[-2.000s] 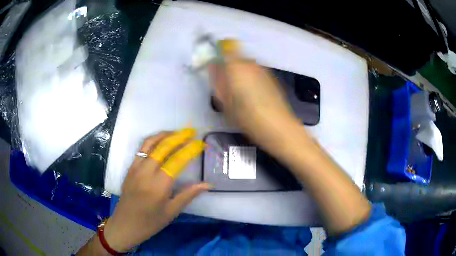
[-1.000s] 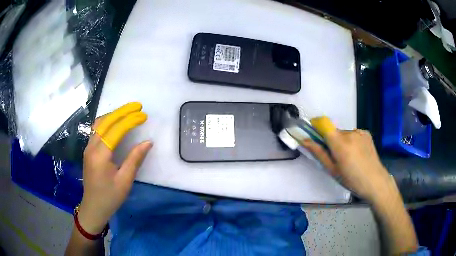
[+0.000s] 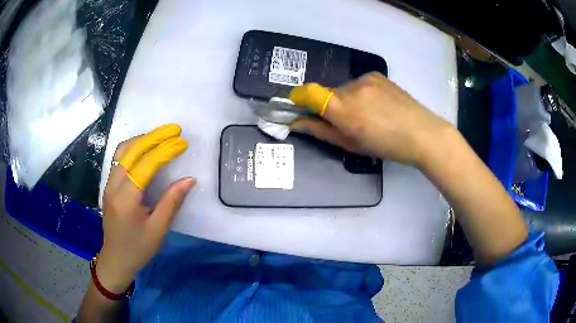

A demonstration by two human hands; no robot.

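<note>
Two dark smartphones lie back up on the white mat [image 3: 189, 82]. The near smartphone [image 3: 322, 183] has a white label [image 3: 275, 165] at its left part. The far smartphone [image 3: 328, 69] also has a white label [image 3: 288, 65]; my right hand covers part of its lower edge and camera end. My right hand [image 3: 366, 117], with yellow finger cots, holds a blurred white wipe [image 3: 275, 120] at the upper left edge of the near smartphone, between the two phones. My left hand [image 3: 142, 183], two fingers in yellow cots, rests empty on the mat's left side, fingers apart, not touching a phone.
White film sheets [image 3: 50, 94] lie on crinkled plastic at the left. A large blue bin [image 3: 44, 224] is below the bench at the left. A small blue bin [image 3: 503, 126] at the right holds a bottle and a white wipe [image 3: 544, 148]. Black trays are at the back.
My right hand has moved left and away from me with the wipe, from the near smartphone's camera end to its upper left edge. My left hand has stayed nearly still.
</note>
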